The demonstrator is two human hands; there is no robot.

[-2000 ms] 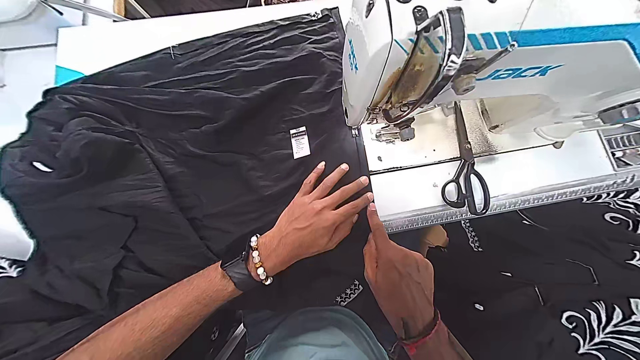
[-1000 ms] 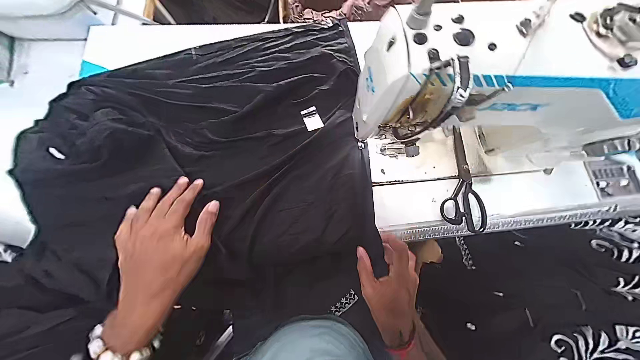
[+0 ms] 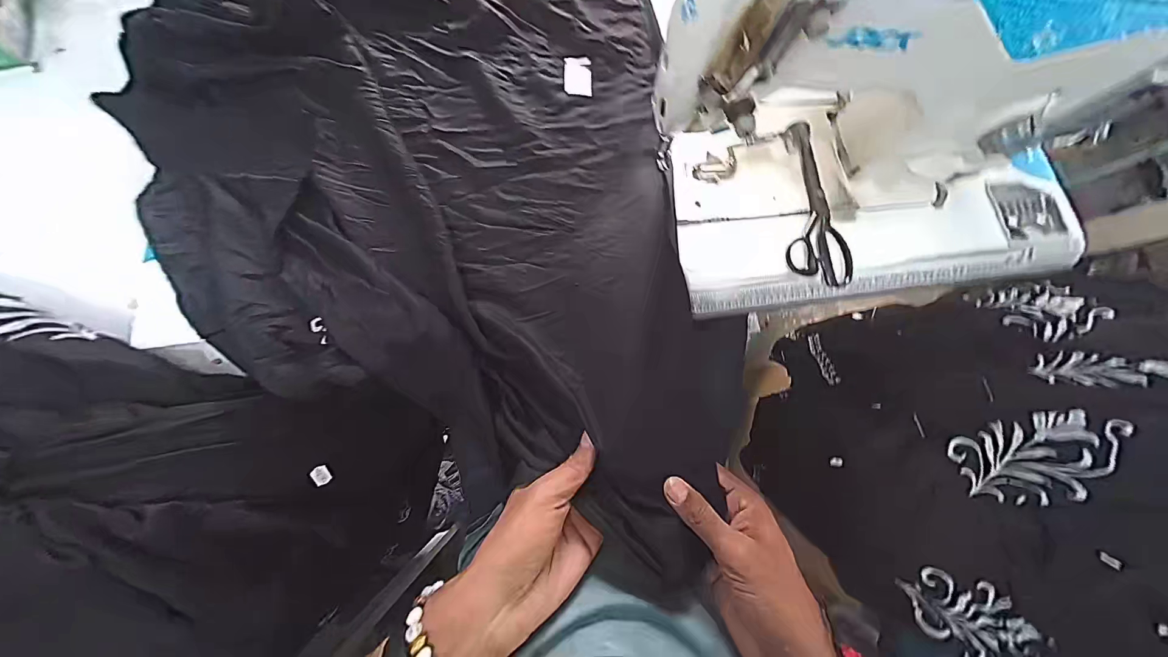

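Black fabric (image 3: 602,301) spreads over the sewing table and hangs down toward my body, with a small white tag (image 3: 578,77) on its upper part. My left hand (image 3: 538,547) grips a gathered fold of it at the lower middle, thumb on top. Just to the right, my right hand (image 3: 757,547) holds the fabric's lower right edge between thumb and fingers. The fingers under the cloth are partly hidden. Beyond the hands, the cloth's right edge runs beside the needle area of a white sewing machine (image 3: 931,55).
Black-handled scissors (image 3: 821,246) lie on the machine bed (image 3: 748,246), which has a ruler strip along its front edge. Black cloth with white embroidery (image 3: 1040,456) lies at the right. More dark fabric (image 3: 182,456) is at the left, with a small white piece (image 3: 320,475) on it.
Both hands have come together at the lower part of the fabric and taken hold of it; my left hand was lying open on it at the left. The cloth has been pulled toward me.
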